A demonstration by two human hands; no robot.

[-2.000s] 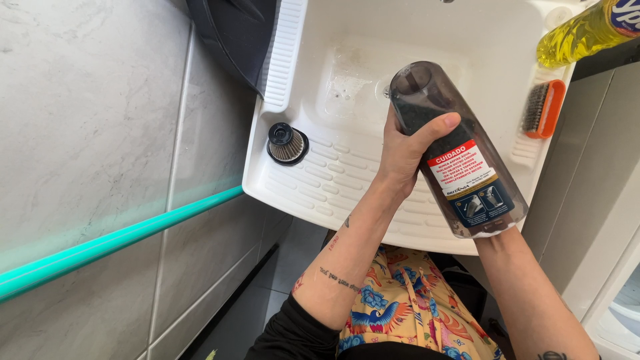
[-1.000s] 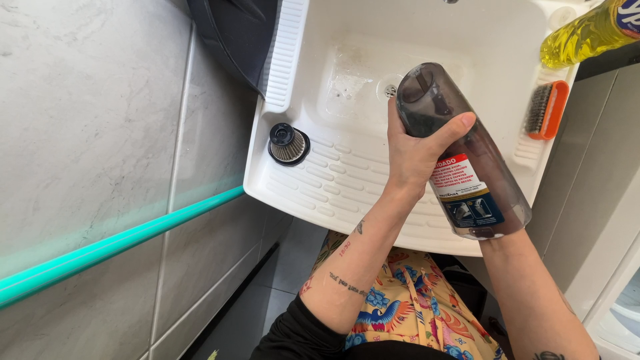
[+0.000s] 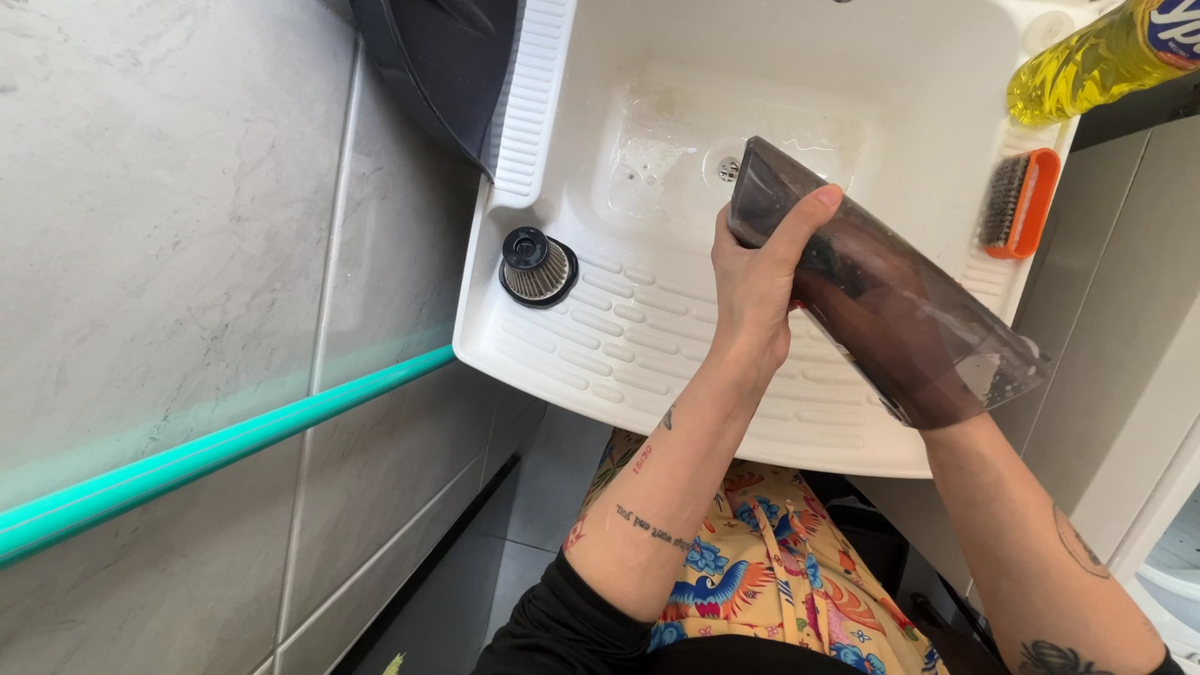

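A smoky translucent plastic canister (image 3: 900,281), open at its lower end, is tilted over the ribbed front of the white sink (image 3: 647,375). My left hand (image 3: 773,262) grips its upper left end, the thumb lying across the top. My right hand (image 3: 858,281) is inside the canister, seen dimly through the wall; the forearm enters at the lower right end. What its fingers do cannot be made out. Wet drops and some foam cling near that end. A pleated cone filter (image 3: 539,270) with a black rim stands on the sink's left corner.
An orange scrub brush (image 3: 1031,204) lies on the sink's right ledge, beside a bottle of yellow dish soap (image 3: 1087,75). A dark plastic basin (image 3: 441,66) leans at the upper left. A turquoise pole (image 3: 234,441) runs along the tiled wall. The drain (image 3: 729,169) lies beyond the canister.
The canister has been turned and tilted further sideways, its lower end moving right. Its red and white label, visible before, is now out of sight. My right hand stays inside.
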